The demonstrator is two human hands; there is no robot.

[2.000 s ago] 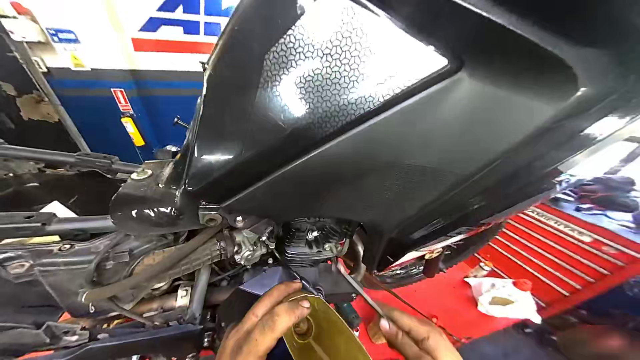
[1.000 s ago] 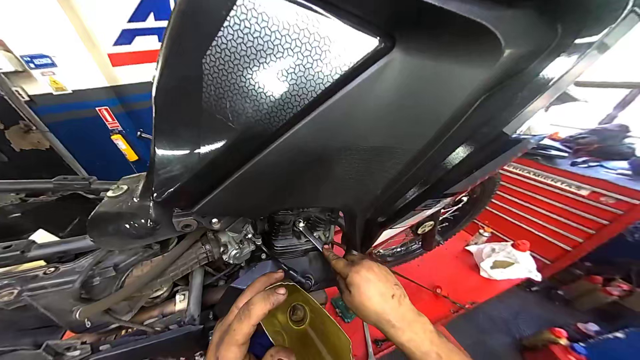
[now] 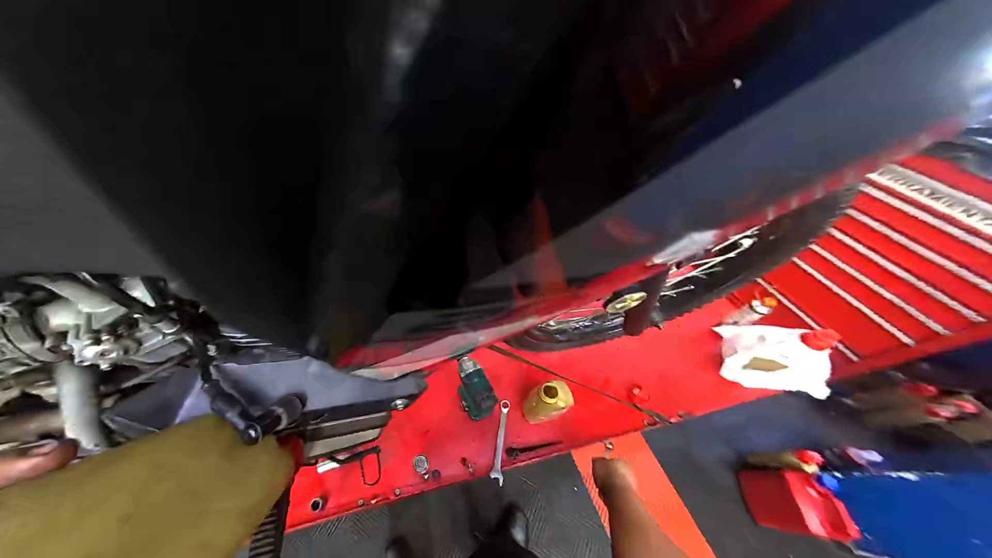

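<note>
At the lower left, my left hand [image 3: 35, 463] holds the edge of a blurred olive-yellow plastic container [image 3: 147, 496], below the motorcycle engine [image 3: 93, 333]. My right hand [image 3: 628, 504] is partly in view at the bottom, right of centre; only a blurred finger or thumb shows plainly, so its grip is hidden. Nearest to it on the red platform [image 3: 597, 372] are a combination wrench [image 3: 501, 446], a small dark tool [image 3: 533, 449] and a gold-coloured container [image 3: 549, 401]. A green-and-black tool [image 3: 477, 391] lies beside them. A black socket tool [image 3: 252, 422] stands out below the engine.
Large black bodywork [image 3: 349, 155] overhangs the top and centre. A spoked wheel [image 3: 697, 271] is behind it. White cloth or paper [image 3: 775, 360] lies near a red tool cabinet [image 3: 891, 256]. On the floor at right are a red box [image 3: 798, 504] and a blue surface [image 3: 922, 511].
My right hand has left the engine, where it held a wrench, and is now low beyond the platform's front edge. The view has swung right and down.
</note>
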